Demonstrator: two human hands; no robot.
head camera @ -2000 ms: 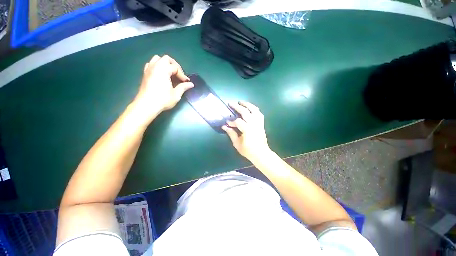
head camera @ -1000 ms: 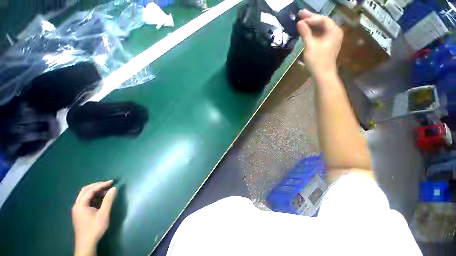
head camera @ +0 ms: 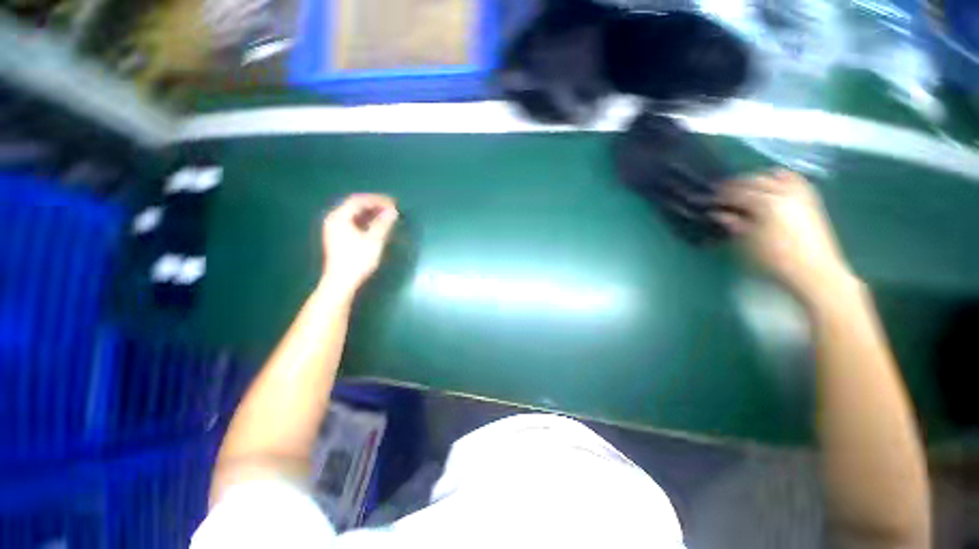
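Observation:
A stack of black oblong parts (head camera: pixel 668 169) lies on the green bench, near the white back strip. My right hand (head camera: pixel 775 227) is at the stack's right end, with thumb and fingertips against the parts. Blur hides whether it grips one. My left hand (head camera: pixel 358 238) is left of the bench's middle, over the green top. Its thumb and fingertips are close together. I cannot tell whether something thin is between them. Black parts with white rectangles (head camera: pixel 185 227) lie at the bench's left end.
A blue tray (head camera: pixel 392 84) and a black parts pile (head camera: pixel 623 62) stand behind the back strip, with clear plastic (head camera: pixel 859 59) to their right. Blue crates (head camera: pixel 48 322) stand at left. A newspaper liner (head camera: pixel 349 445) shows below the bench. A dark shape (head camera: pixel 961 343) is cut off at right.
The view has swung back left. My right hand has left the drum-like black stack and reached the loose stack. The plate with a white rectangle, held two seconds ago, is no longer in my hands.

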